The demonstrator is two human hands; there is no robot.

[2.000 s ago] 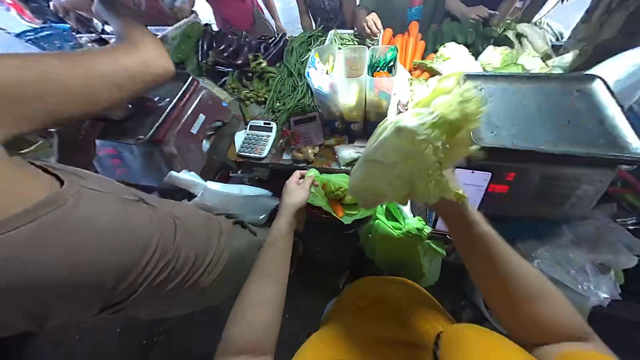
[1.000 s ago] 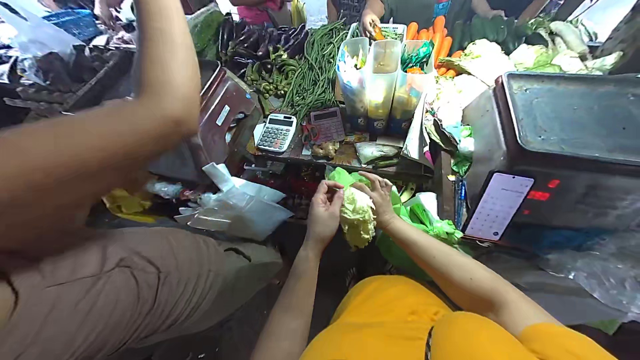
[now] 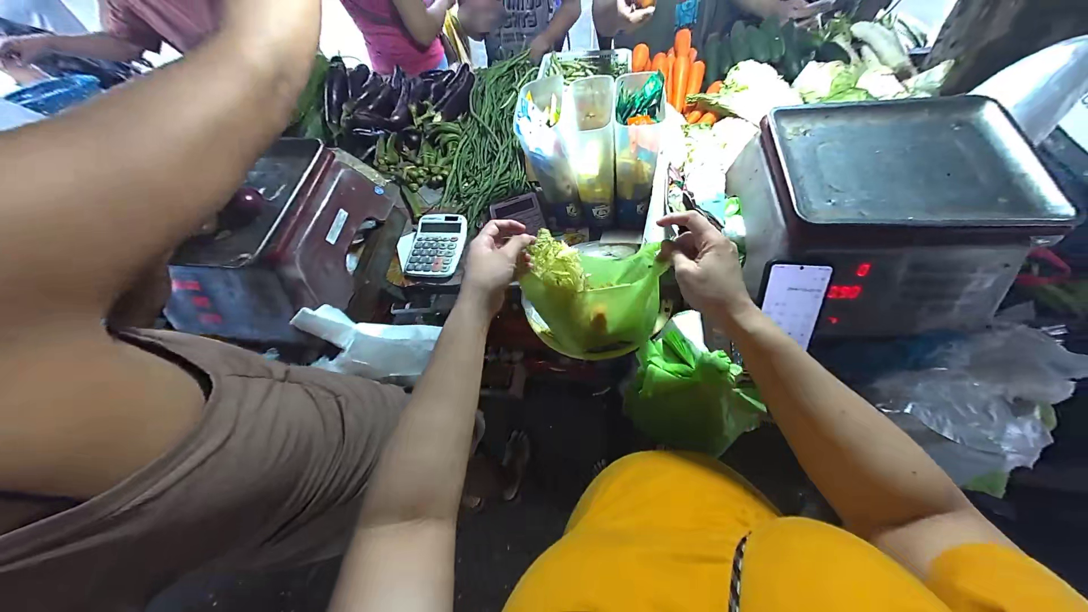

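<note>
A thin green plastic bag (image 3: pixel 616 306) hangs between my two hands, spread wide at its top. My left hand (image 3: pixel 500 263) pinches its left edge, and my right hand (image 3: pixel 701 259) grips the right edge. Pale, frilly leafy cabbage (image 3: pixel 557 262) pokes out at the bag's left side, close to my left fingers. Through the plastic, an orange-brown shape shows dimly. Below my right hand is a bunch of green plastic bags (image 3: pixel 693 395).
A co-worker's arm and brown clothing (image 3: pixel 280 425) fill the left. Ahead are a calculator (image 3: pixel 436 246), plastic containers (image 3: pixel 592 149), string beans (image 3: pixel 489 136) and eggplants (image 3: pixel 395 98). A weighing scale (image 3: pixel 922 161) with a phone (image 3: pixel 795 302) against it stands right, another scale (image 3: pixel 319 225) left.
Two seconds ago my right hand held up the leafy cabbage; it is now in the green bag. My hands have moved apart since one second ago, spreading the bag's top.
</note>
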